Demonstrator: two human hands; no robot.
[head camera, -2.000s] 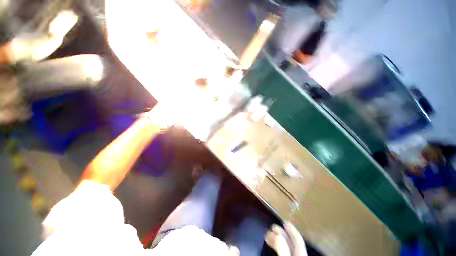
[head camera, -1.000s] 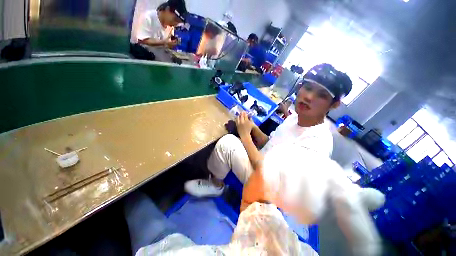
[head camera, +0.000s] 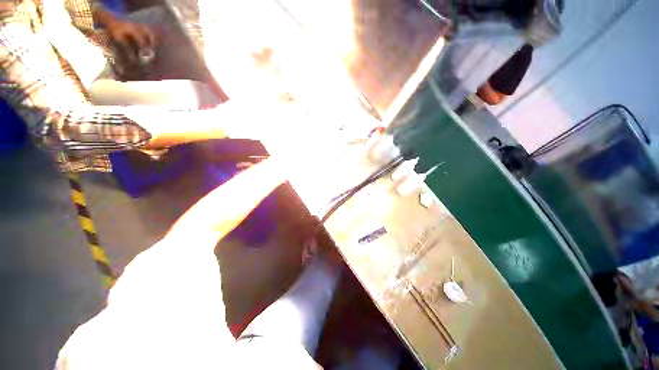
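Note:
My left arm reaches up from the lower left to the bench, and its hand is lost in white glare, so its grip cannot be told. My right hand is out of the picture. On the brown bench (head camera: 506, 329) a small white cup (head camera: 455, 291) has a thin pale stick across it. Two long brown sticks (head camera: 432, 316) lie side by side nearby. A short dark bar (head camera: 373, 236) lies further up the bench. A white bottle with a pointed nozzle (head camera: 407, 174) and a pale lump (head camera: 425, 199) are near the green strip.
The green strip (head camera: 502, 242) runs along the bench's far side. A dark cable (head camera: 361, 186) crosses the bench. A dark-panelled box (head camera: 397, 50) stands beyond, beside strong glare. Another person's plaid sleeve (head camera: 101, 130) is at the left, above blue crates. Yellow-black tape (head camera: 88, 227) marks the floor.
The view has swung from the seated person and blue tote back to the left bench end. My left arm now shows reaching into the glare; the bottle, dark bar and box are in view.

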